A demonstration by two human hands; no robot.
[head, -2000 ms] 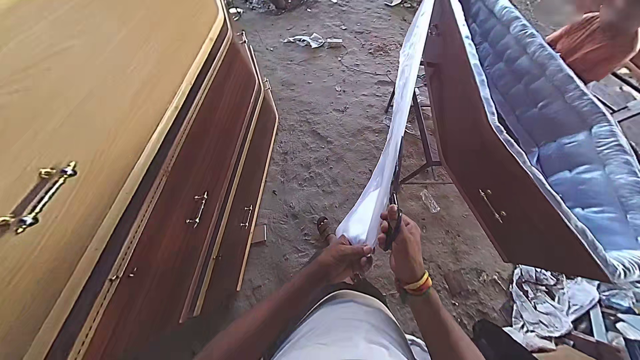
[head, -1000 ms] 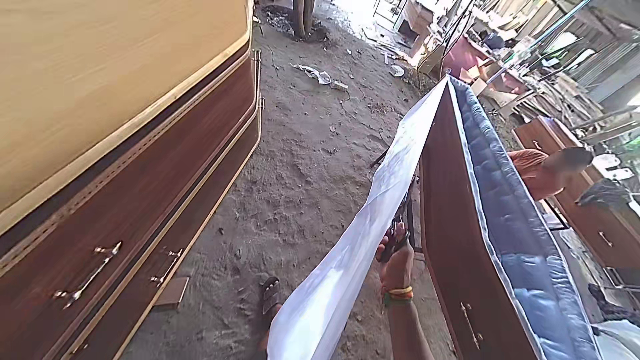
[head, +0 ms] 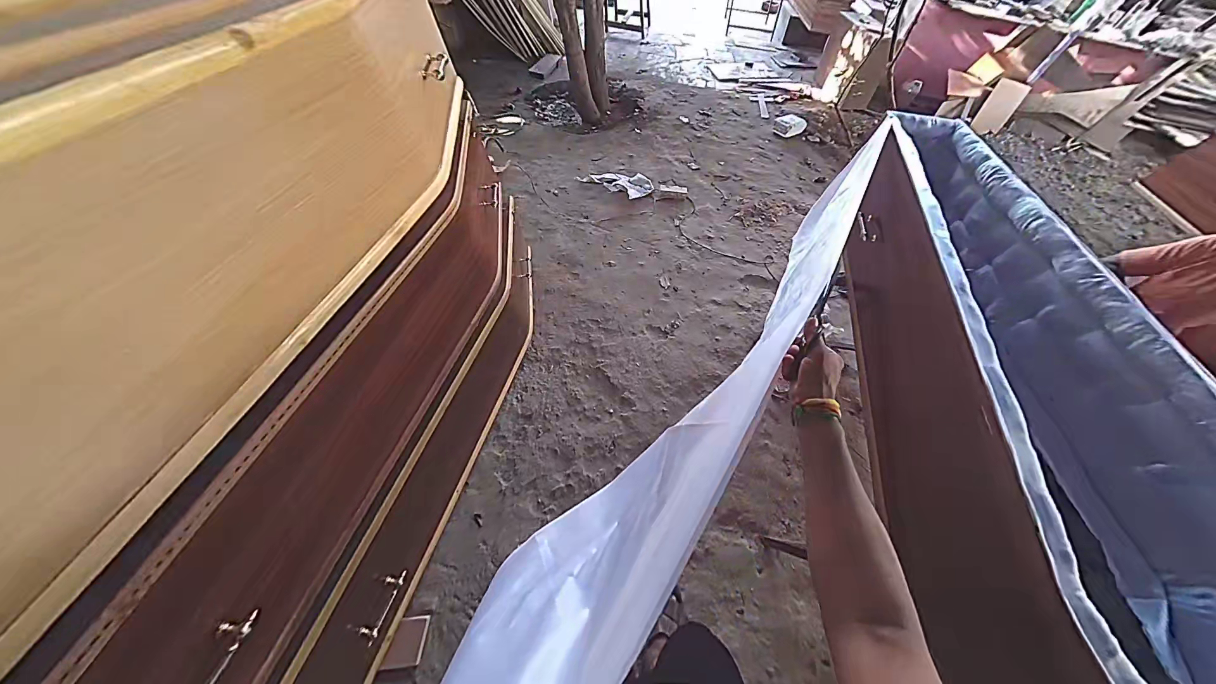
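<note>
A long strip of white fabric (head: 655,494) runs from the far end of an open wooden coffin (head: 940,408) down to the bottom of the view. The coffin, at the right, has a quilted blue satin lining (head: 1054,313). My right hand (head: 815,363), with a coloured band at the wrist, holds dark-handled scissors (head: 825,309) against the right edge of the strip, near the coffin's side. The fabric lies over part of the blades, so how far they are apart cannot be made out. My left hand is out of sight.
Wooden coffins with metal handles (head: 380,608) stand close together along the left. Bare ground (head: 608,380) with scraps of white material (head: 622,183) runs between them and the open coffin. A tree trunk (head: 581,66) rises farther off. Another person's orange clothing (head: 1173,285) shows at the right edge.
My right hand has moved forward along the fabric's edge, toward the coffin's far end. My left hand, on the fabric two seconds ago, has left the view. The view has swung up.
</note>
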